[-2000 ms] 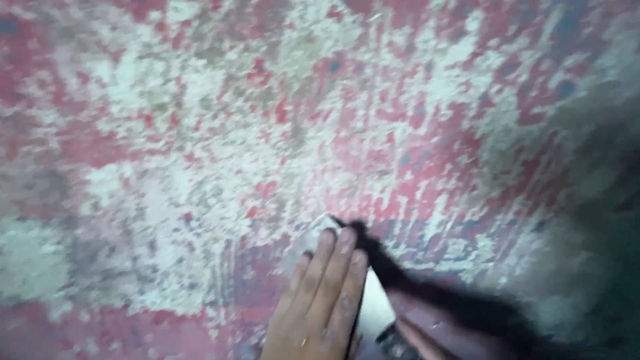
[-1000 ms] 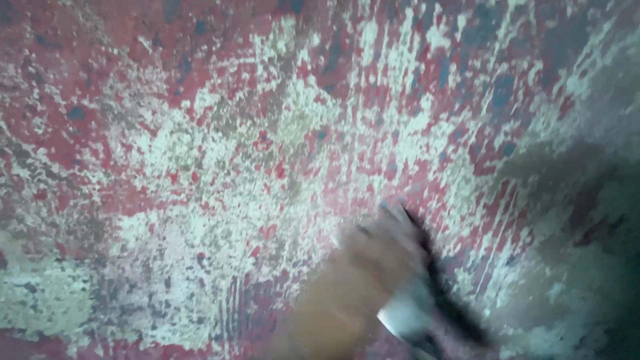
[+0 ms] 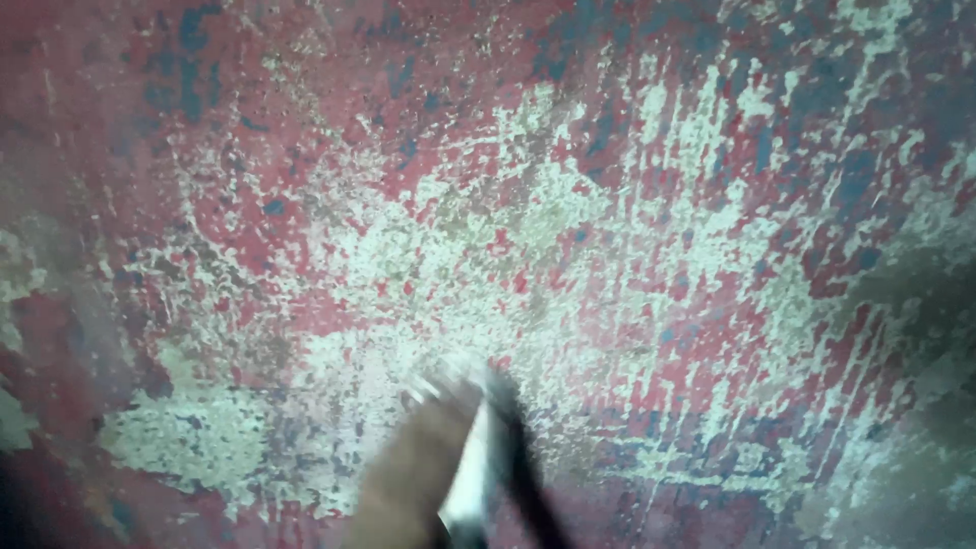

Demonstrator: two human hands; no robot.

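Observation:
My left hand [image 3: 415, 465], blurred by motion, reaches up from the bottom centre of the head view. Its fingers lie against the pale metal blade of what looks like a scraper [image 3: 469, 465], near the surface of a patchy painted wall [image 3: 534, 206]. How the fingers bear on the blade is too blurred to tell. A dark end of the tool runs out of the bottom edge. Just right of the blade is a dark streak, probably its shadow. My right hand does not show.
Worn red and blue paint covers the wall, with pale bare patches and scratches around the tool. A larger pale patch [image 3: 187, 438] lies at the lower left. Dark shadow falls across the right side and the lower left corner.
My left hand and the blade have moved left along the wall. My right hand, partly visible at the tool's lower end two seconds ago, is out of sight. The view has shifted left.

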